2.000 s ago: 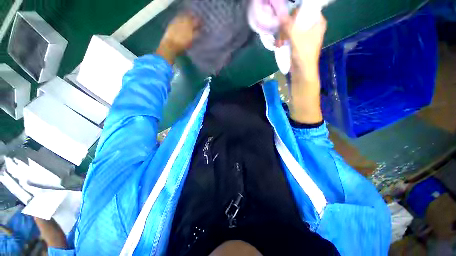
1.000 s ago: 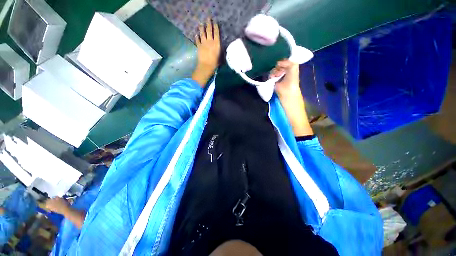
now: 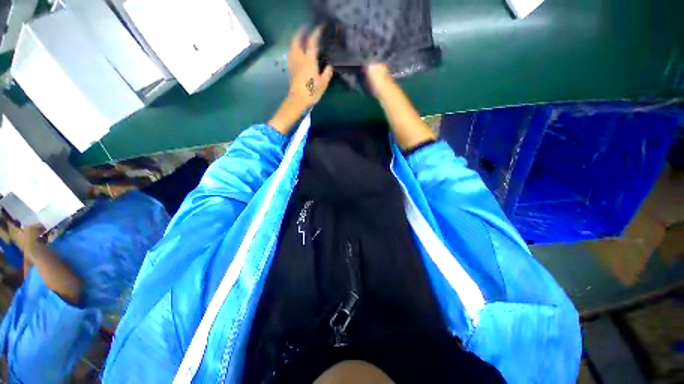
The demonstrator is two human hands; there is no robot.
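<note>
The dark grey patterned wrapping sheet [image 3: 382,30] lies on the green bench at the top centre, folded into a packet shape. The headphones do not show; whether they are inside the packet cannot be seen. My left hand [image 3: 306,79] is at the packet's left edge, fingers partly spread and blurred. My right hand [image 3: 376,75] is at the packet's near edge, its fingers partly hidden by the sheet.
White gift boxes [image 3: 191,41] stand on the green bench [image 3: 555,60] at the left. A small white item [image 3: 523,6] is at the top right edge. A blue bin [image 3: 600,176] is below the bench at right. Another person's arm [image 3: 52,262] holds white boxes at lower left.
The white headphones have gone from view. The grey sheet has gone from spread flat to folded. My right hand has left the headphones and moved left to the sheet.
</note>
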